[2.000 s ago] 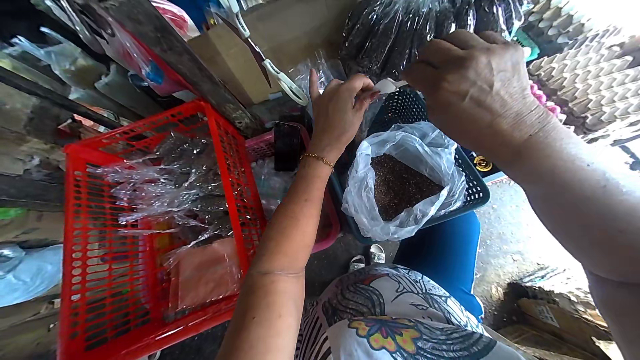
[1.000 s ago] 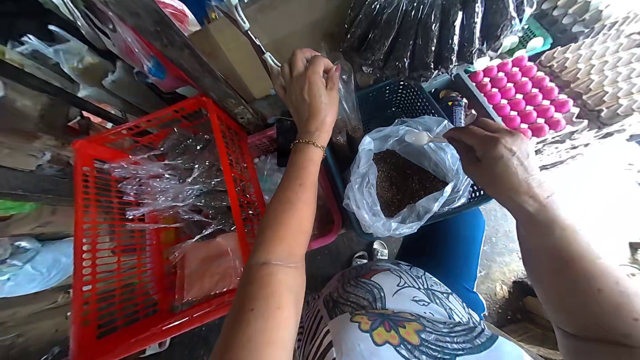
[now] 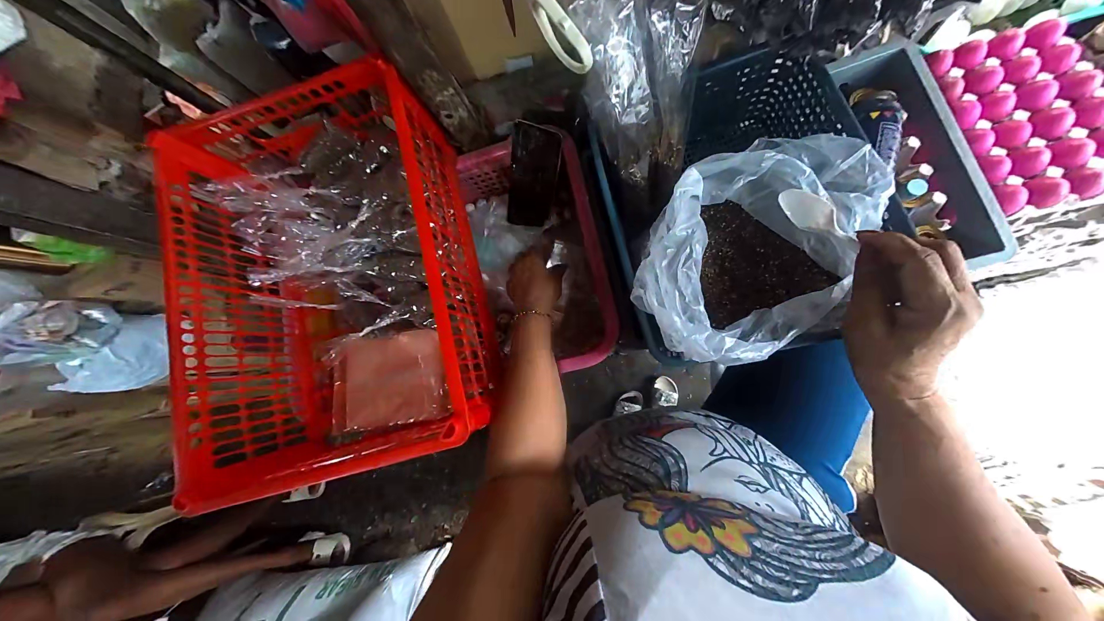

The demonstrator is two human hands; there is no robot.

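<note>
My right hand (image 3: 912,302) holds a white plastic spoon (image 3: 809,212) over the right side of an open clear plastic bag (image 3: 668,285). Dark, coarse ground material (image 3: 759,263) fills the bag, which rests on a dark plastic crate (image 3: 733,95). Down inside the pink basket (image 3: 604,297) is my left hand (image 3: 535,280), among clear plastic bags (image 3: 500,233); its fingertips are partly hidden, so I cannot tell whether it grips anything. A black phone (image 3: 533,172) leans at that basket's far end. Narrow filled clear bags (image 3: 642,129) stand at the crate's left side.
Left of the pink basket, a red plastic crate (image 3: 185,345) holds crinkled clear packets (image 3: 345,224) and a pinkish packet (image 3: 391,379). Pink eggs (image 3: 1031,112) sit on trays at the far right, beside a grey bin (image 3: 992,228) with a can (image 3: 881,125). Another person's legs (image 3: 181,561) show bottom left.
My left hand has come down from beside the narrow bags into the pink basket. My right hand still holds the spoon by the open bag. The view has shifted.
</note>
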